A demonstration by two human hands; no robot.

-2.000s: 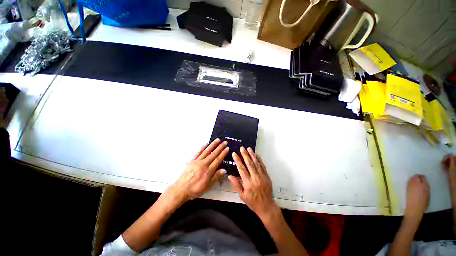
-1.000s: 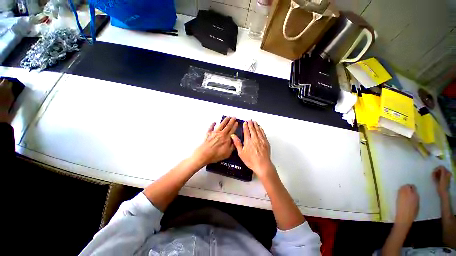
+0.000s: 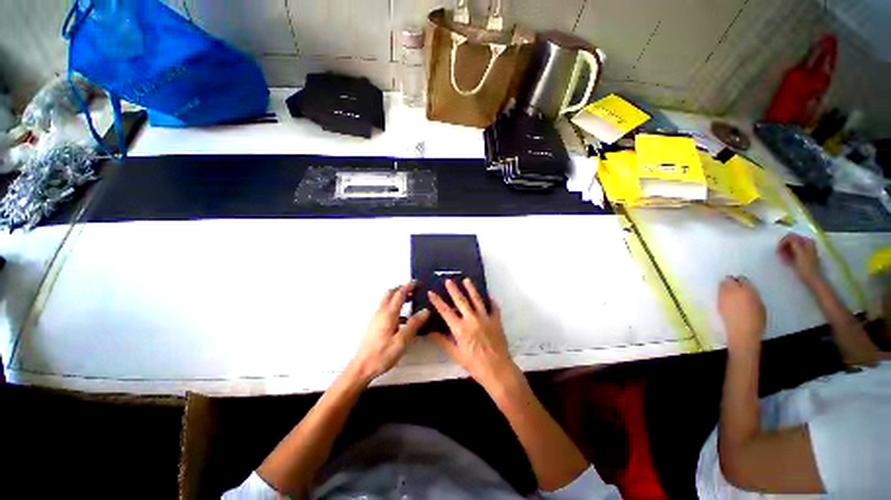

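A black card cover [image 3: 446, 256] with small white lettering lies on the white bench in front of me. My left hand [image 3: 389, 332] is at its near left edge, fingers along the side. My right hand [image 3: 471, 327] lies on its near right part with fingers spread. The near end is mostly hidden under my hands. Whether a tray is inside cannot be told. A stack of black covers [image 3: 530, 146] stands by the kettle, and a second pile [image 3: 340, 104] lies near the blue bag.
A clear plastic bag [image 3: 371, 186] lies on the black band. Yellow cartons [image 3: 670, 168], a steel kettle [image 3: 557, 78], a brown tote [image 3: 469, 83] and a blue bag [image 3: 161, 68] stand behind. Silver-grey tangled cables [image 3: 49, 181] are far left. A neighbour's hands [image 3: 742, 308] rest at right.
My hands have drawn back from the cover's far end to its near part, uncovering the far end. The view has turned to the right. The hand at far left has left the view.
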